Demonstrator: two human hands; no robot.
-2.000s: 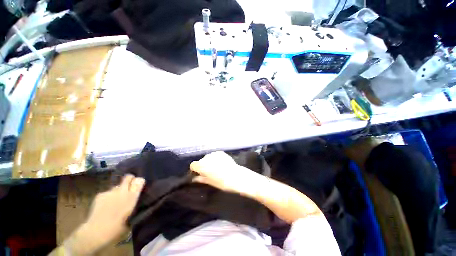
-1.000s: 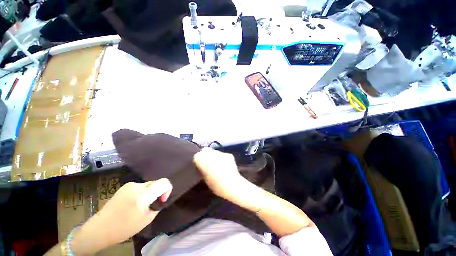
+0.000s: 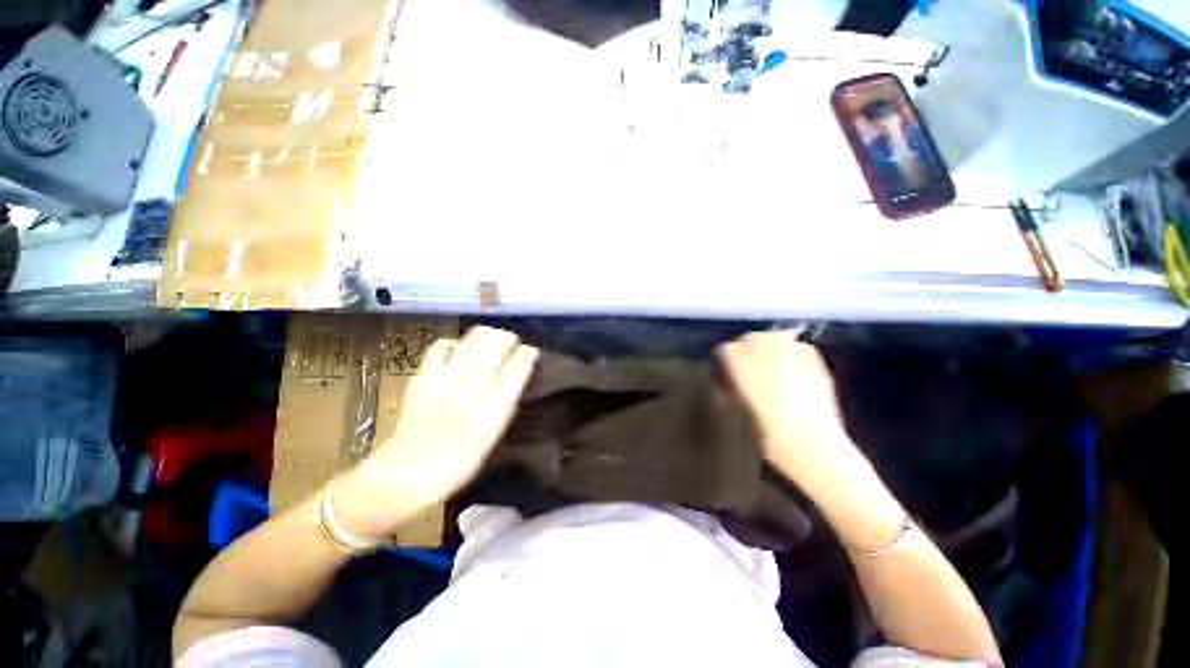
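A dark brown and black garment piece lies over my lap, below the table's front edge. My left hand is at its left side, back of the hand up, with the fingers curled over the cloth. My right hand is at its right side, fingers bent down onto the cloth. The cloth spans between both hands, with a dark fold near its middle. The fingertips of both hands are mostly hidden.
The white sewing table lies ahead, with a cardboard sheet on its left. A smartphone and a thin orange tool lie at right, near the sewing machine. A cardboard box stands below at left.
The view has tilted down and closer. My hands have moved apart, and the garment piece that was raised at the table edge is now lower, spread between them over my lap.
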